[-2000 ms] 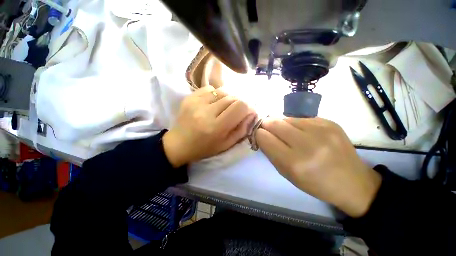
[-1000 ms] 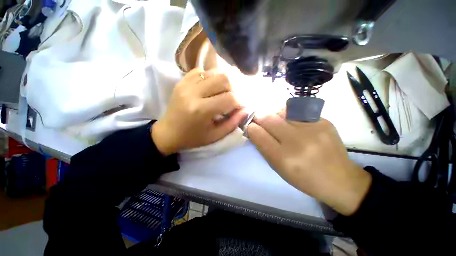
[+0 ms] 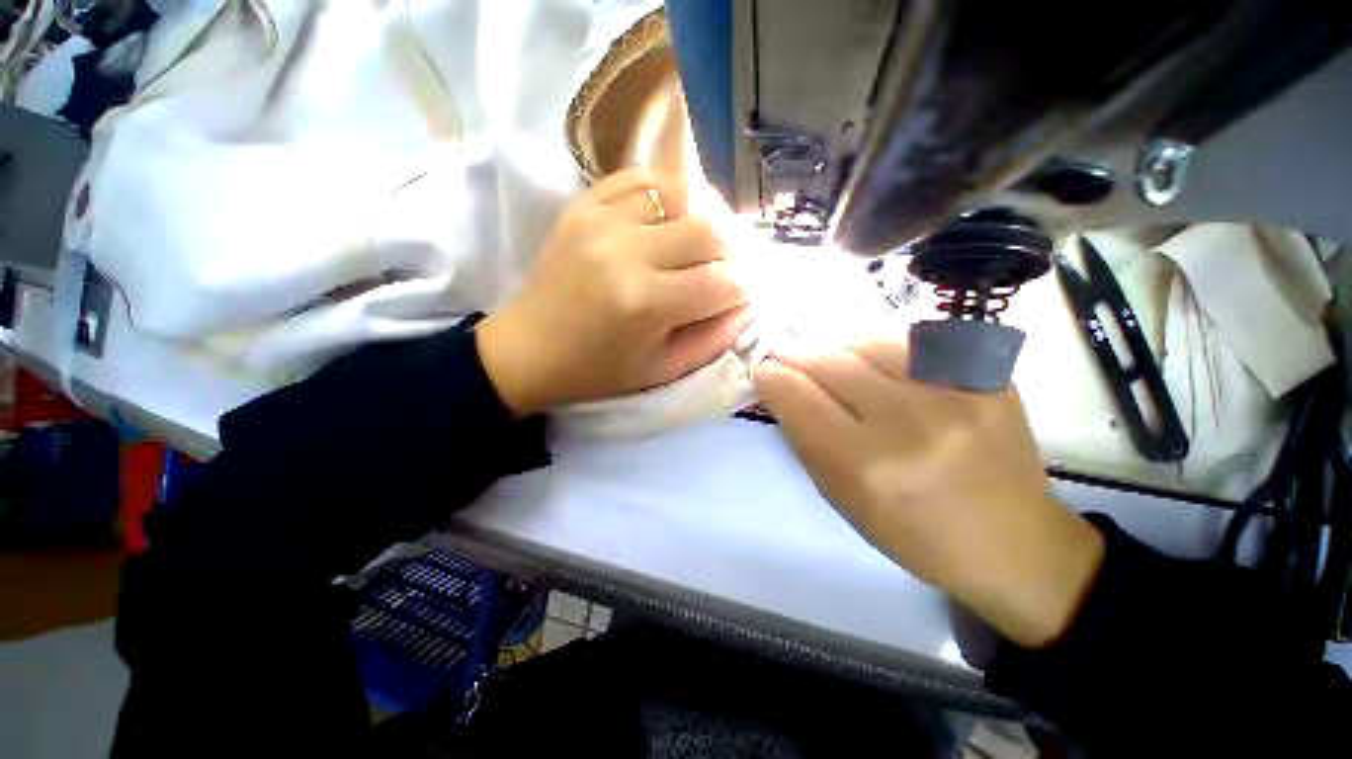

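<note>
The cream fabric (image 3: 341, 178) lies heaped on the left of the table and runs to the needle area, with a curved tan inner edge behind my left hand. My left hand (image 3: 630, 297), with a ring, pinches the cloth edge left of the bright needle area. My right hand (image 3: 919, 467) pinches the same edge, its fingertips close to the left ones. The sewing machine head (image 3: 1023, 104) stands above, with a grey knob (image 3: 967, 355) below a spring over my right hand. Glare hides the cloth under the needle.
Black thread snips (image 3: 1122, 349) lie right of the machine head, beside a cream cloth scrap (image 3: 1253, 304). Dark ringed handles (image 3: 1260, 519) are at the right edge. A blue basket (image 3: 430, 615) is under the table's front edge (image 3: 712, 630). Red and dark items stand at far left.
The view has shifted, so the machine head looks larger and further right. The brownish fold between my fingertips no longer shows; a pale cloth edge is there. Both hands keep their hold.
</note>
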